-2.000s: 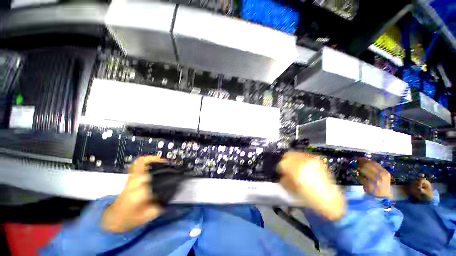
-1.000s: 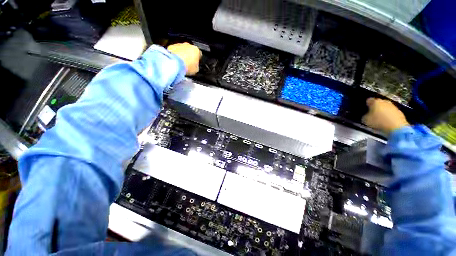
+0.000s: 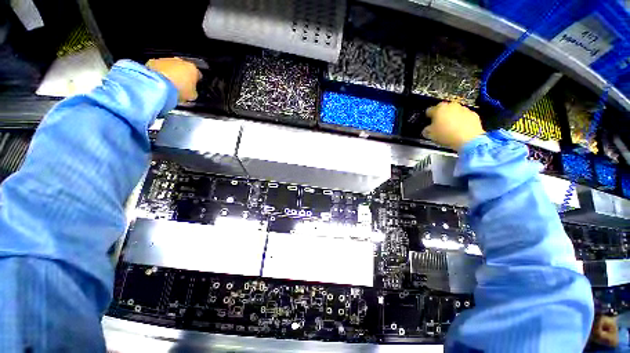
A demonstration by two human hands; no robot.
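A long black circuit board (image 3: 297,303) lies in front of me with silver heatsinks (image 3: 318,258) on it in two rows. My left hand (image 3: 179,77) is at a dark bin at the upper left, beyond the back heatsinks; its fingertips are hard to make out against the dark. My right hand (image 3: 452,125) is at a dark bin right of the blue components (image 3: 358,112), fingers bent down at its edge. Whether either hand holds a part cannot be told. A bin of loose metallic parts (image 3: 276,86) lies between the hands.
A perforated pale tray (image 3: 276,26) sits above the bins. More bins of grey (image 3: 367,63) and brassy parts (image 3: 445,77) lie behind. Yellow-black parts (image 3: 539,120) and a coiled blue cord (image 3: 492,72) are at right. The line rail (image 3: 262,340) runs along the near edge. Another person's hand (image 3: 606,331) shows lower right.
Both hands have gone from the near edge of the board to the bins behind it. Over the last second they stay at the bins while the view has turned and shifted right.
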